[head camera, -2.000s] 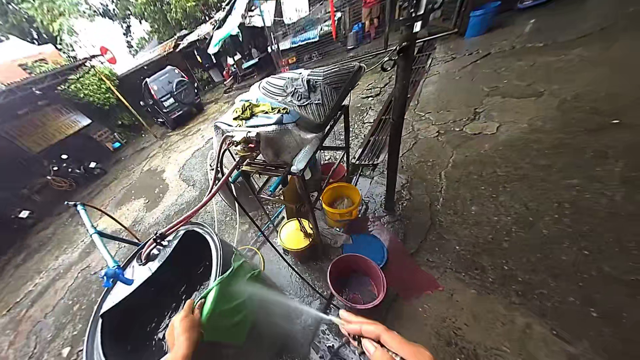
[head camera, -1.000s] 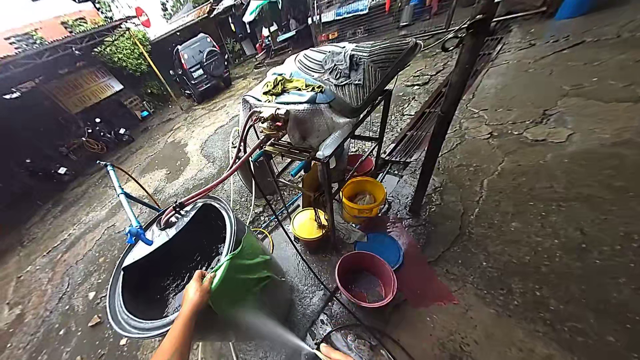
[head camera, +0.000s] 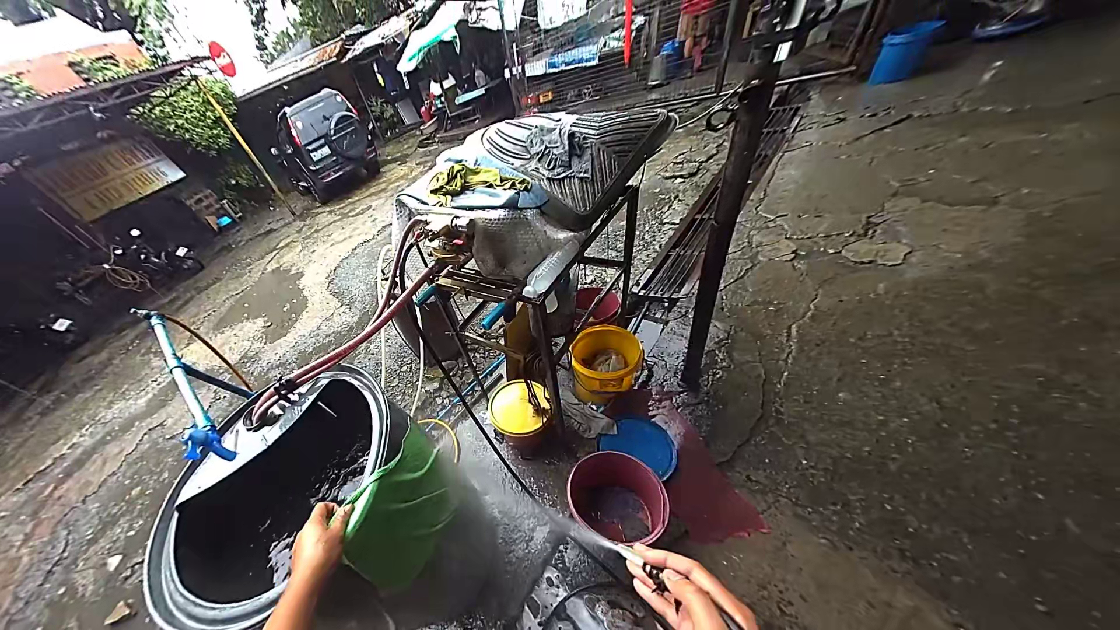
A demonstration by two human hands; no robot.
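Observation:
My left hand [head camera: 320, 538] grips the edge of a green cloth [head camera: 401, 516], which hangs over the rim of a large dark drum [head camera: 378, 411] holding water. My right hand [head camera: 687, 586], at the bottom, is closed around a spray nozzle [head camera: 652, 573] on a black hose. A jet of water [head camera: 564, 525] leaves the nozzle leftward and turns to mist against the cloth. Just beyond the nozzle stands a dark red bucket [head camera: 618, 497] with some liquid in it, beside a round blue lid [head camera: 639, 447].
A metal stand [head camera: 541, 350] carries a covered machine with rags; red hoses run from it to the drum. Yellow bucket [head camera: 605, 363], yellow-lidded bucket [head camera: 520, 409] and a dark post [head camera: 731, 210] stand near. A blue pipe with a tap [head camera: 179, 376] rises left of the drum. Wet, cracked pavement surrounds them.
The right hand with the nozzle, mostly out of view one second ago, shows again at the bottom. The spray still meets the green cloth, and the left hand keeps hold of the cloth's edge.

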